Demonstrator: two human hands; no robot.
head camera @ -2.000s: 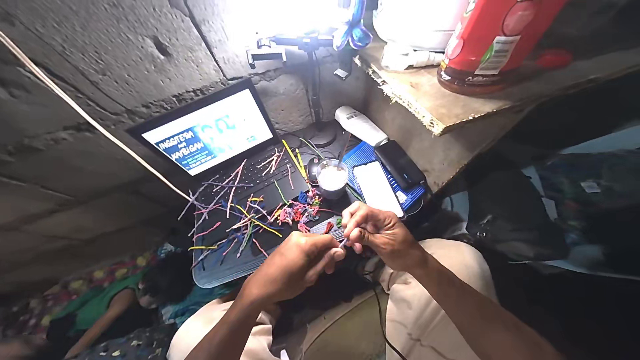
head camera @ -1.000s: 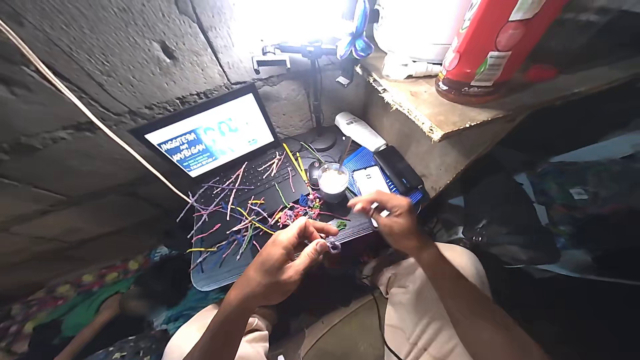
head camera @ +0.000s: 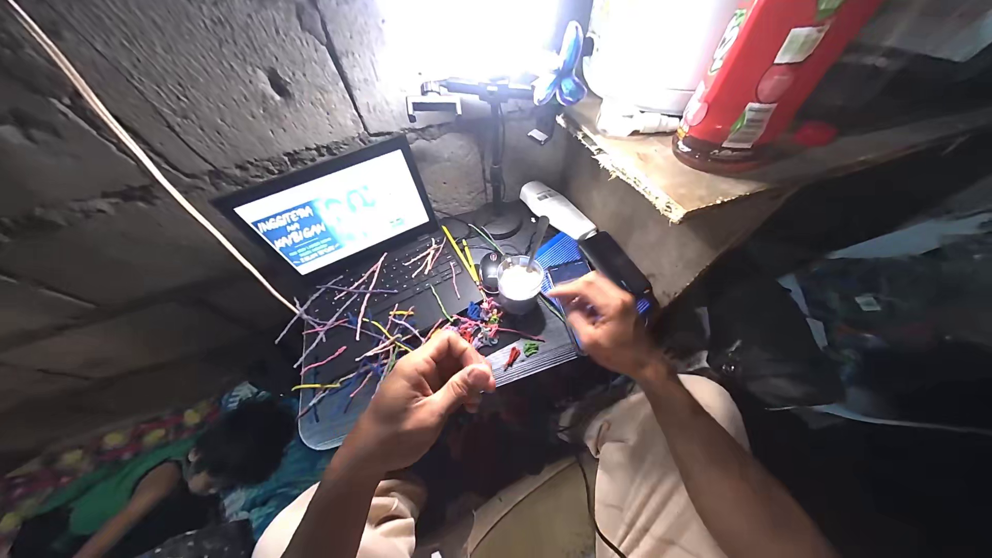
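Note:
My left hand (head camera: 434, 387) is closed, thumb against bent fingers, over the near edge of the table; whether something small is between them cannot be seen. To its right, my right hand (head camera: 608, 322) is blurred, with fingers bent above the phone (head camera: 568, 271); its grip is unclear. Thin colored twisted strands (head camera: 372, 291) lie scattered over the laptop keyboard. A pile of small knotted colored pieces (head camera: 484, 318) sits beside a cup of white content (head camera: 520, 280) with a handle sticking out. A red piece (head camera: 511, 357) and a green piece (head camera: 531, 348) lie near the table edge.
The laptop screen (head camera: 333, 209) stands against a block wall. A computer mouse (head camera: 490, 271), a white bottle (head camera: 556, 209) and a black case (head camera: 614, 263) surround the cup. A red container (head camera: 767, 85) is on a rough wooden shelf (head camera: 666, 186). A person (head camera: 147, 496) lies at lower left.
My hands were together two seconds ago and are now apart. A purple piece seen at my left fingertips a second ago no longer shows there.

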